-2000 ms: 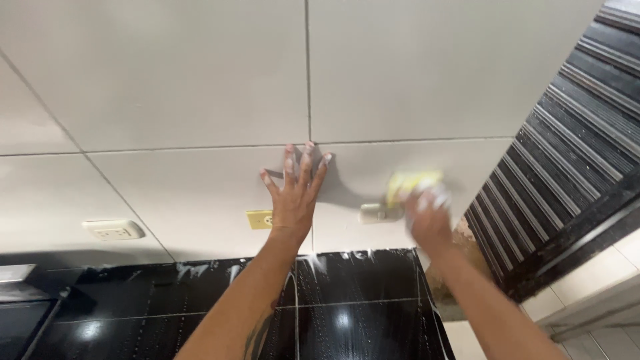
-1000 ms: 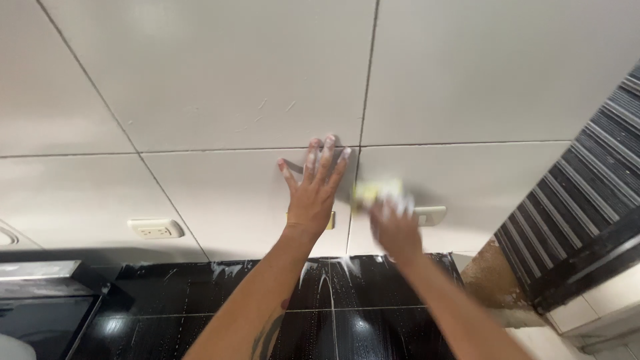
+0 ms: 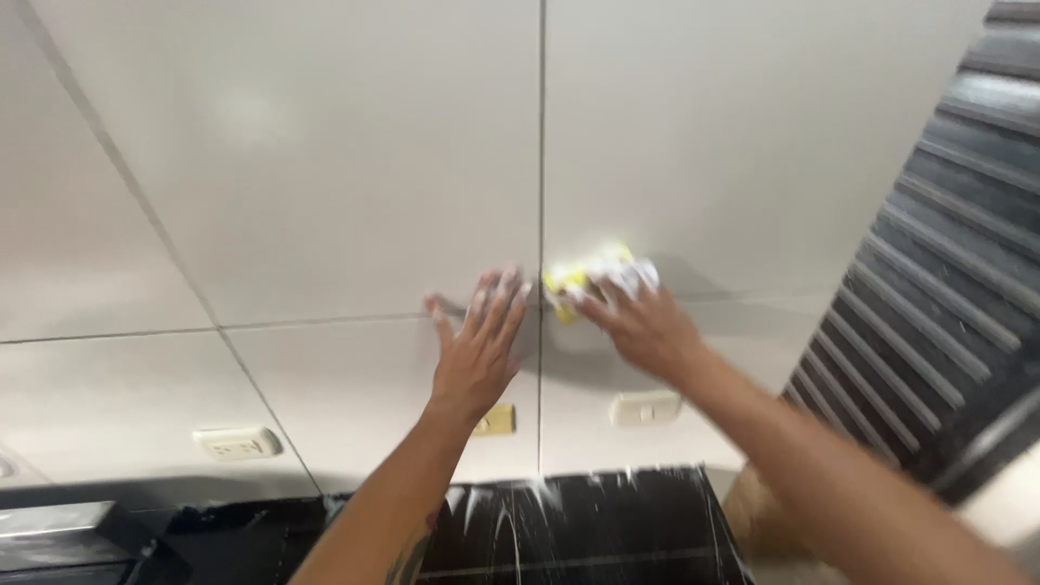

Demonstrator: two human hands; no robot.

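Observation:
My left hand (image 3: 481, 341) is spread against the pale wall tiles (image 3: 382, 187), just left of a vertical joint, and holds nothing. Right of that joint, my right hand (image 3: 642, 317) presses a soapy yellow sponge (image 3: 569, 280) to the wall at the horizontal joint. White foam covers part of the sponge and my fingers. Below my left hand is a yellow outlet plate (image 3: 499, 419), partly behind the wrist. A cream switch plate (image 3: 646, 408) lies under my right hand.
A cream double outlet (image 3: 237, 444) is on the wall at the lower left. Black glossy tiles (image 3: 617, 520) with foam streaks run along the bottom. A metal-topped appliance (image 3: 57, 520) stands lower left. Dark ribbed metal shutter (image 3: 934, 268) slopes down the right side.
My right hand has moved the sponge from beside the switch plate up to the horizontal joint. My left hand stays spread on the wall, near the vertical joint. The view has shifted.

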